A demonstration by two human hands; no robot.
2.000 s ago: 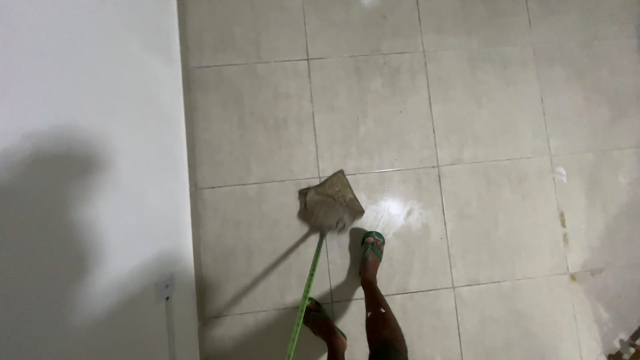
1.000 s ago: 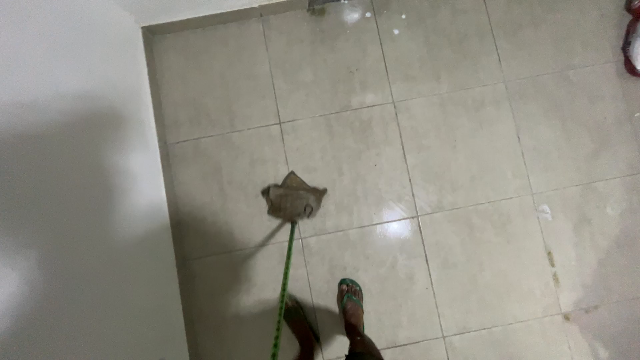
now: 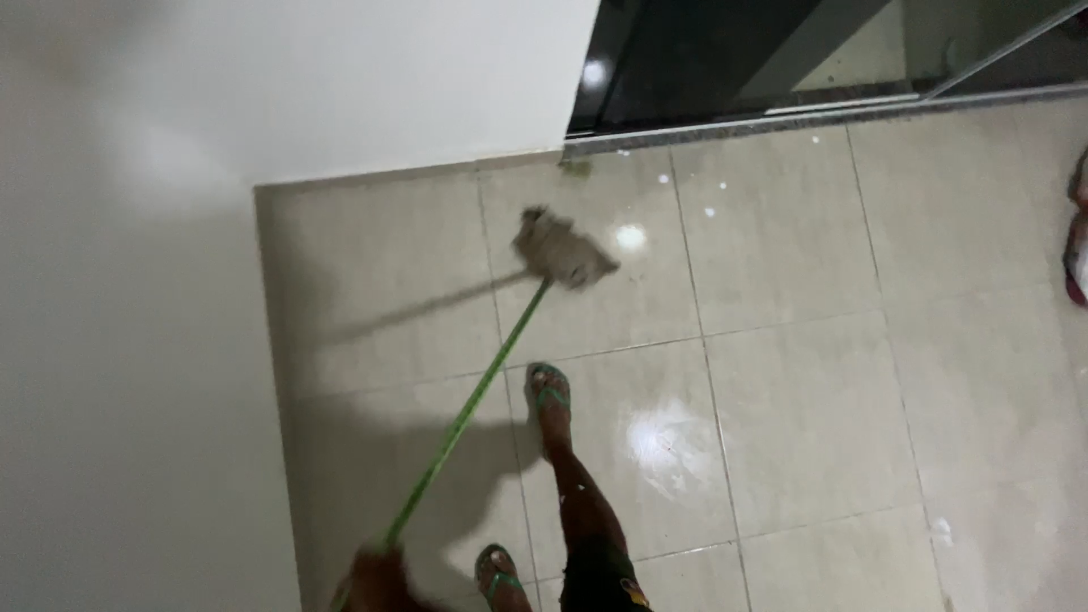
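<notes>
At the bottom edge, my blurred left hand (image 3: pixel 378 582) is closed around a green pole (image 3: pixel 467 408). The pole slants up and to the right to a crumpled brown-grey cloth (image 3: pixel 563 251), bunched over its far end on the tiled floor. What the cloth covers is hidden. A thin shadow of the pole falls to the left of the cloth. My right hand is out of the picture.
A white wall (image 3: pixel 144 340) runs down the left and forms a corner. Beyond the cloth, a dark glass door (image 3: pixel 680 64) stands over a metal track (image 3: pixel 799 112). My feet in green flip-flops (image 3: pixel 552 395) are below the cloth. A red and white object (image 3: pixel 1078 246) is at the right edge.
The view has shifted forward, bringing the wall corner and glass door into sight. The cloth has moved forward across the tiles, and my hand on the pole has come into view.
</notes>
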